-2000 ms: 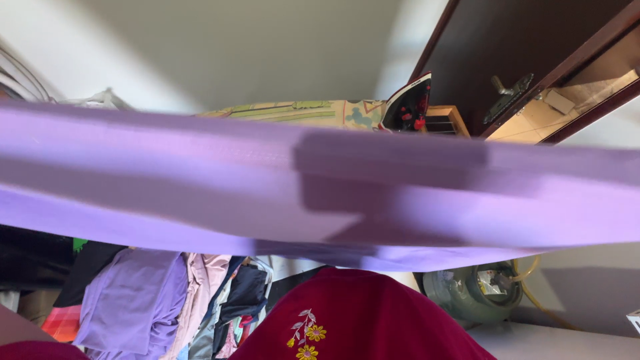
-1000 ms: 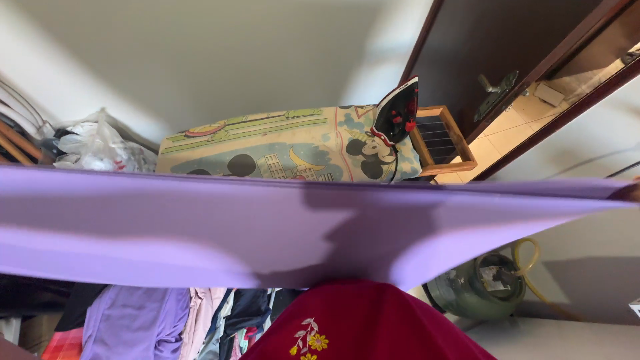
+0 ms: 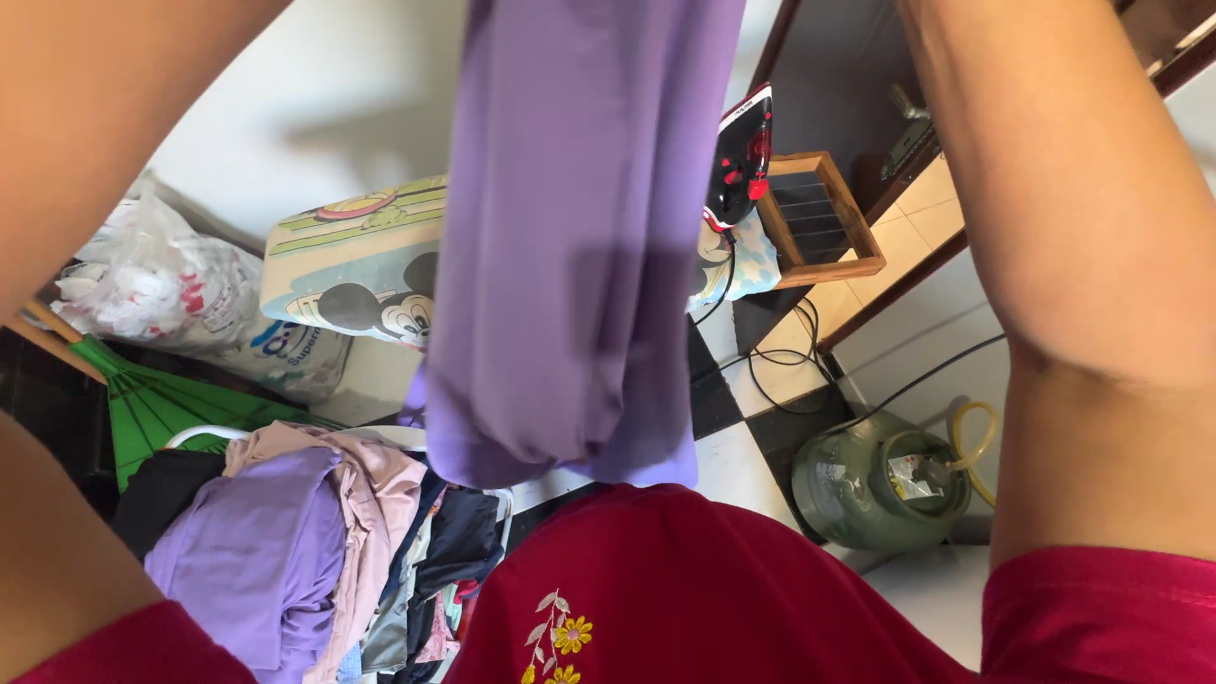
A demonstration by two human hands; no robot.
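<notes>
A length of purple fabric hangs down the middle of the view, gathered into lengthwise folds, with its lower end just above my red shirt. Both my arms are raised, one on each side of the cloth, and both hands are beyond the top edge, so their hold on it is hidden. Behind the fabric is an ironing board with a cartoon-print cover, partly covered from view. A black and red clothes iron stands tilted at the board's right end, by a wooden-framed rest.
Clothes, among them a purple garment, hang on a white rack at lower left. Behind them are a green rake head and filled plastic bags. At right stand a gas cylinder with a yellow hose and a dark door. A black cord runs nearby.
The purple fabric was stretched sideways across the view and now hangs lengthwise, gathered in the middle. Both my arms have come up into view at the sides.
</notes>
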